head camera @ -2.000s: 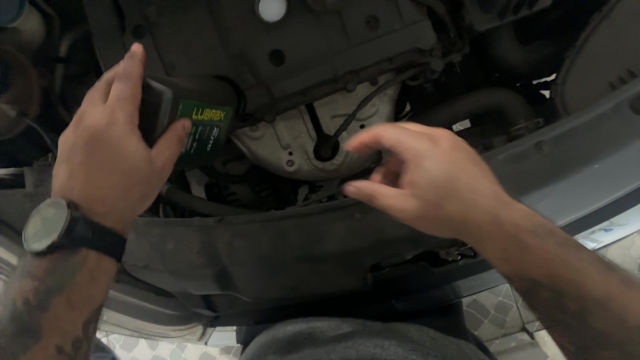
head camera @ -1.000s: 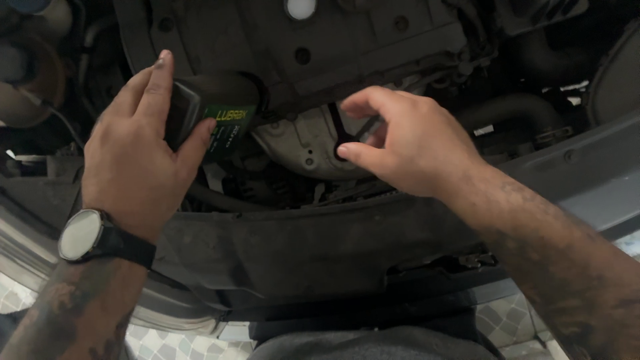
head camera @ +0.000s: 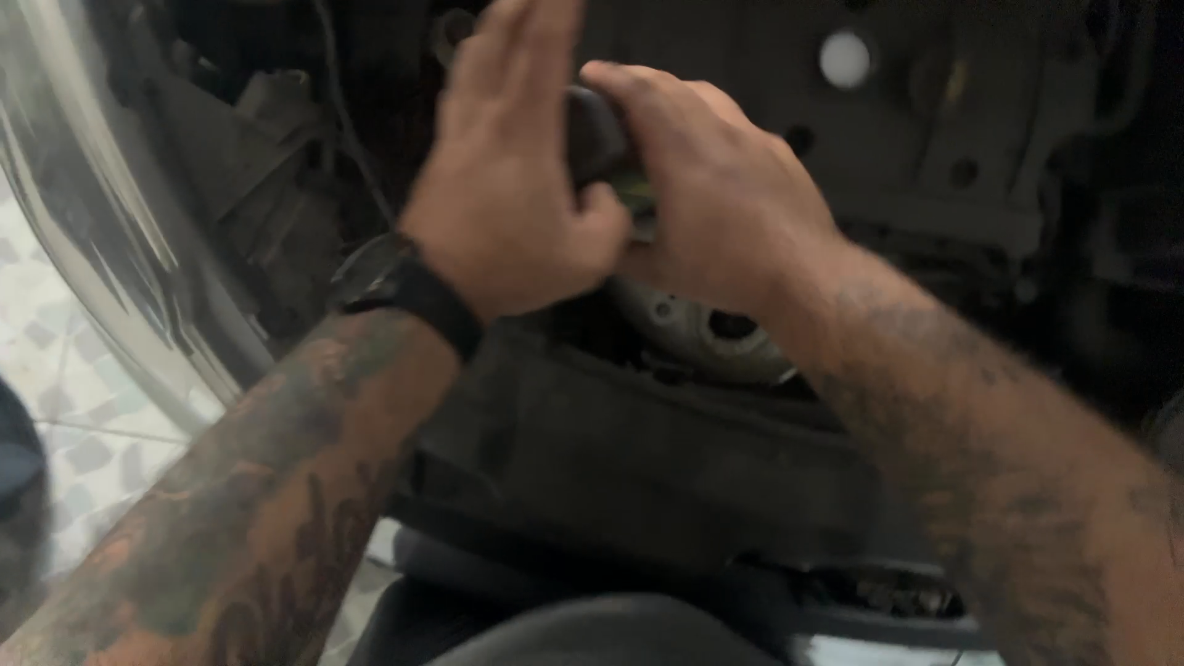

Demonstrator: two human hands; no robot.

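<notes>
Between my two hands is a dark plastic Lubrax oil bottle (head camera: 595, 134), mostly hidden by them and blurred. My left hand (head camera: 523, 185), with a black-strapped watch at the wrist, grips it from the left, thumb bent across the near side. From the right my right hand (head camera: 717, 185) wraps around it; its fingertips are at the top of the bottle, and its thumb is largely hidden. Below the hands shows the pale metal heat shield (head camera: 689, 333) with a dark round hole. The dark engine cover (head camera: 925, 120), bearing a white round spot, lies to the right.
The car's front panel (head camera: 647, 444) crosses below the hands. A headlight (head camera: 120, 213) curves along the left, beside a tiled floor (head camera: 111, 481). A thin cable (head camera: 350, 120) hangs in the engine bay left of my left hand.
My right hand has moved from over the heat shield to the bottle and taken hold of it. My left hand still holds the bottle. The view has swung left.
</notes>
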